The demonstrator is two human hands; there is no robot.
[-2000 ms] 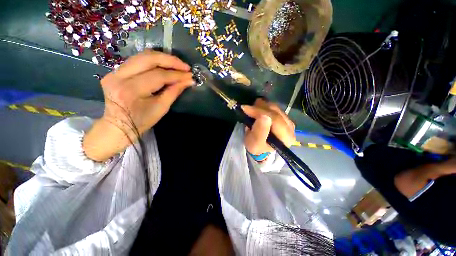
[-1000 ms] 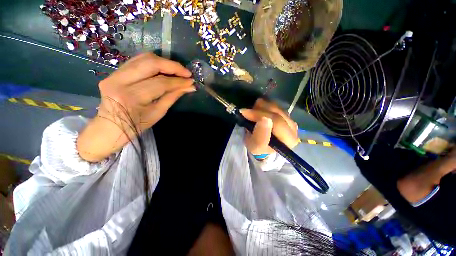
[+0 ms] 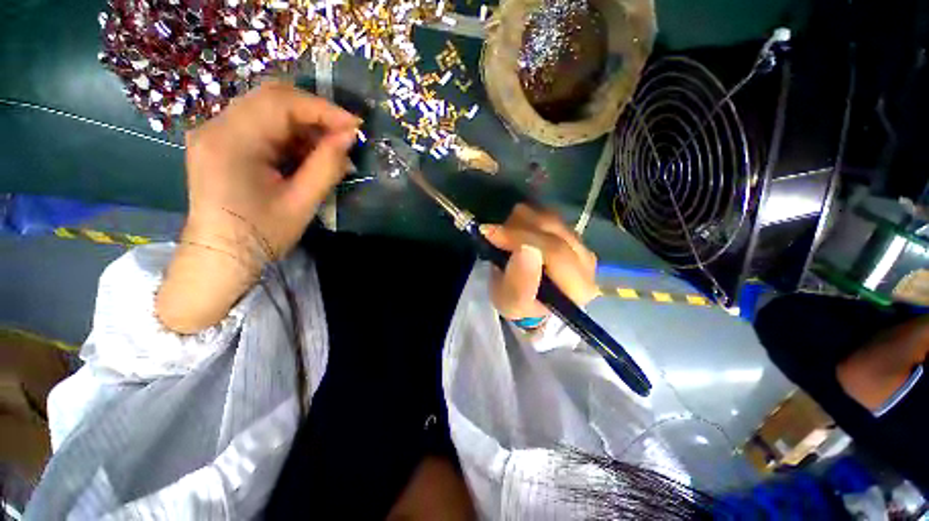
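Note:
My right hand (image 3: 540, 263) holds the black soldering iron (image 3: 586, 328), its metal tip pointing up and left to the small shiny work rest (image 3: 389, 160) on the green mat. My left hand (image 3: 255, 183) is slightly blurred, left of the tip. Its thumb and forefinger pinch a tiny pale piece (image 3: 360, 134), too small to name surely. Thin silvery solder wire (image 3: 92, 119) comes from the left and passes behind my left hand; a short end shows by the rest.
Dark red and silver round parts (image 3: 183, 61) lie at top left, gold-and-white pieces (image 3: 423, 107) right of them. The tip-cleaning bowl (image 3: 499, 81) and wire-guarded fan (image 3: 677, 168) stand farther right. Another person's arm (image 3: 886, 371) is at the right edge.
My left hand has moved a little left, away from the iron's tip, and its fingers have changed pose. The right hand still holds the iron. The whole view has shifted slightly.

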